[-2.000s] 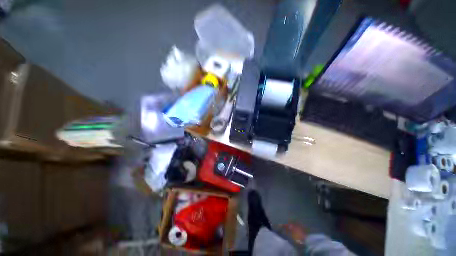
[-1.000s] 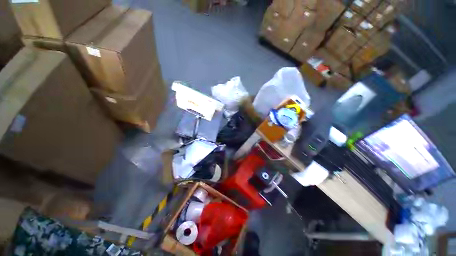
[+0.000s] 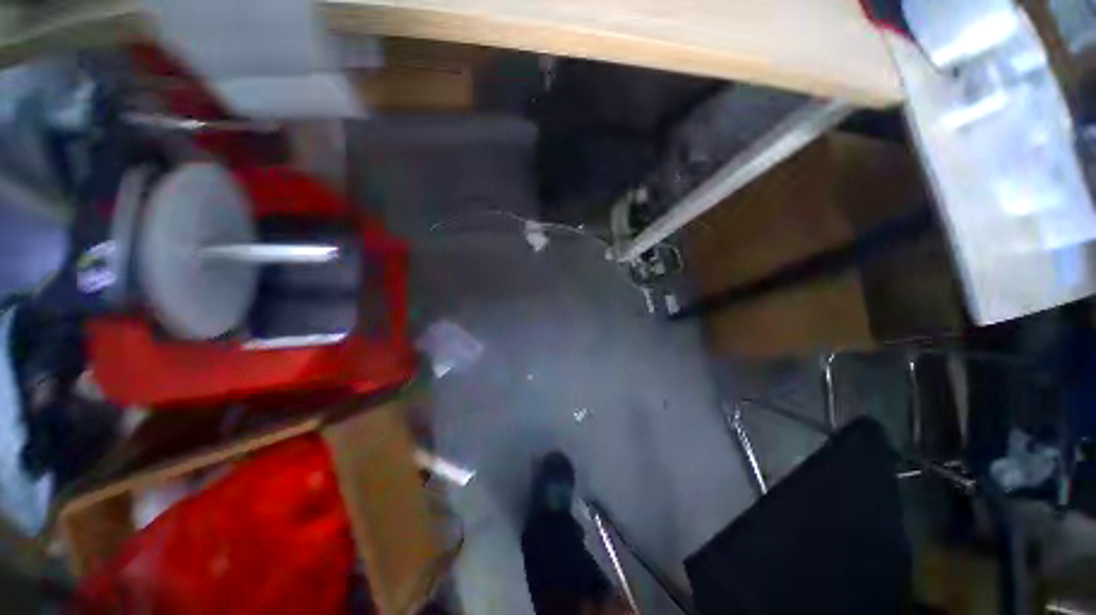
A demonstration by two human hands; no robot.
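Neither of my hands can be made out. A red machine or case (image 3: 385, 282) with a black front, a pale round disc and a metal rod stands at the left. Below it, an open brown carton (image 3: 391, 511) holds a red plastic bag (image 3: 240, 535). A blurred white strip or sheet (image 3: 258, 54) hangs at the desk's edge, upper left.
The light wood desk edge (image 3: 625, 42) crosses the top. A pale metal leg (image 3: 733, 180) slants to the grey floor, beside brown cartons (image 3: 781, 264). A black chair seat (image 3: 811, 541) with metal tubes is lower right. A dark shoe (image 3: 559, 529) is at bottom centre.
The view has swung down and closer to the floor under the desk. The monitor and stacked cartons have left the picture; the red machine looks much larger, and the chair now shows.
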